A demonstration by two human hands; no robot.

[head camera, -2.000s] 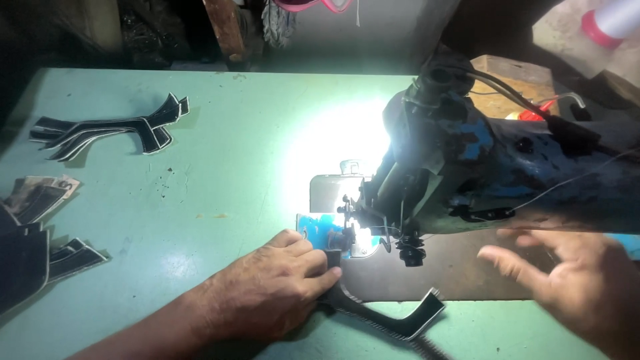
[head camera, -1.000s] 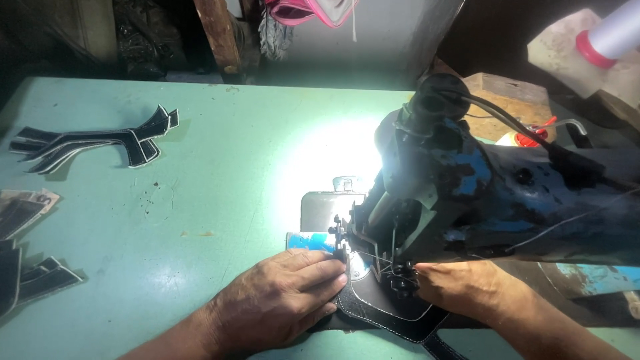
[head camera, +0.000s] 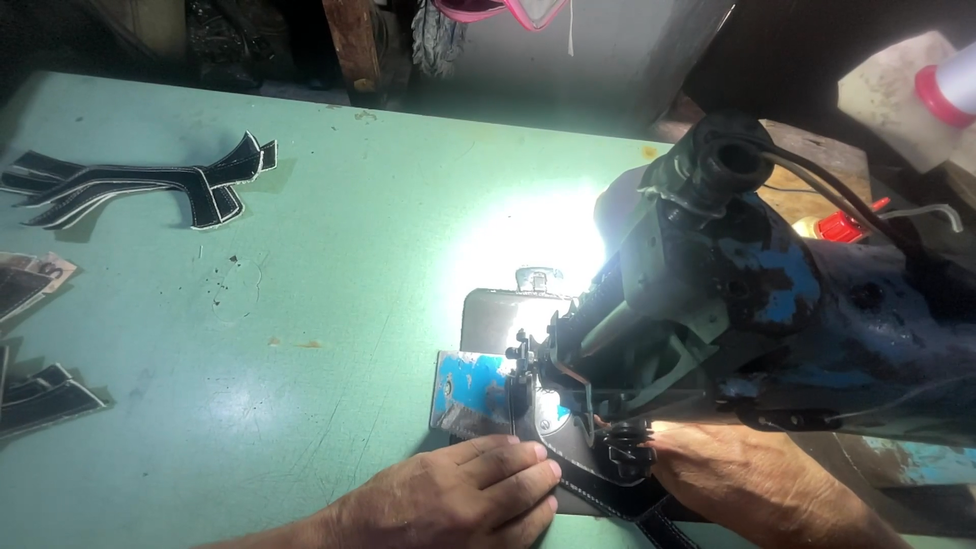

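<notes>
A black strip with pale stitching (head camera: 602, 488) lies under the presser foot of a sewing machine (head camera: 770, 305) whose dark body has worn blue paint. My left hand (head camera: 473, 488) rests flat with its fingers on the strip's left edge, just in front of the foot. Behind the thread tension part of the machine, my right hand (head camera: 755, 465) reaches in from the right; its fingertips are hidden, so I cannot tell what they touch. A worn blue metal plate (head camera: 469, 389) sits left of the needle area. The lamp glares behind the foot.
Stitched black pieces (head camera: 198, 187) lie in a stack at the upper left of the green table (head camera: 305, 282). More dark pieces (head camera: 53, 396) are at the left edge. A thread cone (head camera: 949, 84) stands upper right, above a red-capped bottle (head camera: 839, 225).
Two seconds ago my right hand was apart from the work with its fingers spread; it has since moved left to the machine head. The strip has shifted under the foot.
</notes>
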